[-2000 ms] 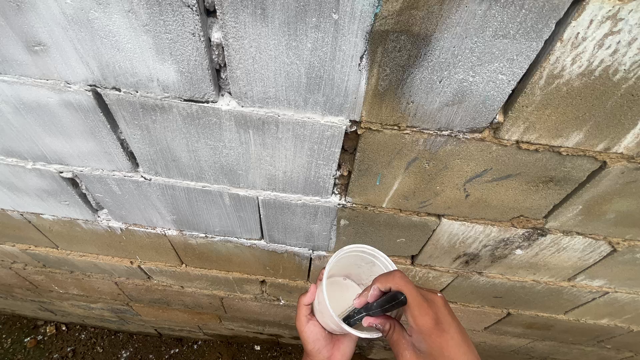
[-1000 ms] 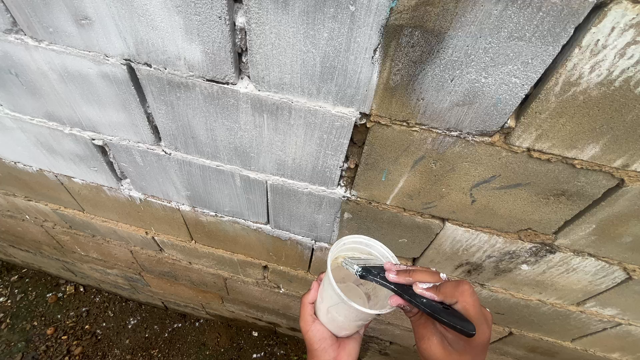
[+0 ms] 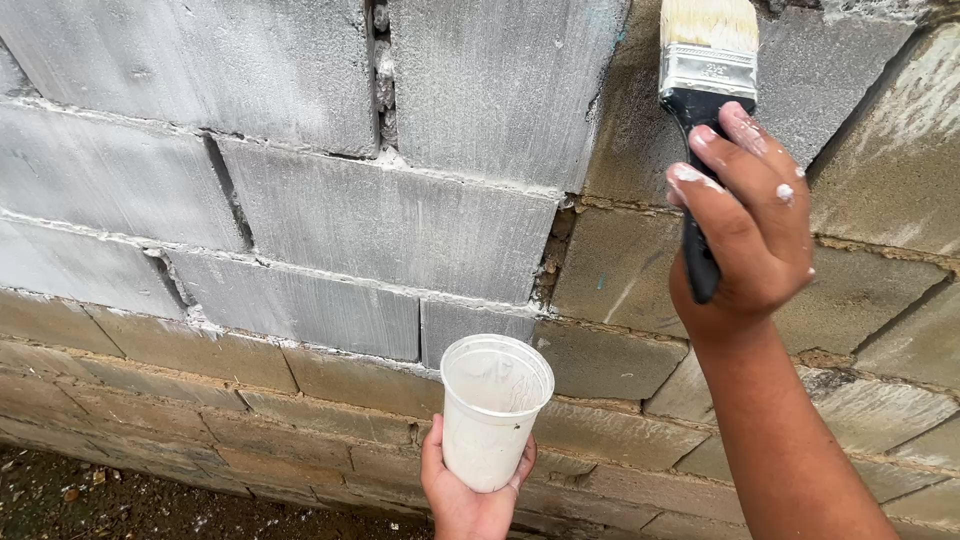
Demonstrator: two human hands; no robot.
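My left hand (image 3: 474, 502) holds up a white plastic cup (image 3: 491, 442) from below at the bottom middle, with pale paint coating its inner wall. At the upper right my right hand (image 3: 750, 202) grips the black handle of a flat paintbrush (image 3: 709, 75), its bristles pointing up in front of the wall; whether they touch it I cannot tell. White spots of paint mark the fingers. Behind both hands stands a concrete block wall (image 3: 405, 225), coated whitish grey at the upper left and bare brown at the right and in the lower rows.
Open vertical joints (image 3: 555, 255) with rough mortar run between some blocks. Dark soil (image 3: 112, 502) with small debris lies along the foot of the wall at the lower left.
My right hand has lifted the brush out of the cup and moved it up and to the right. My left hand still holds the cup low in the view.
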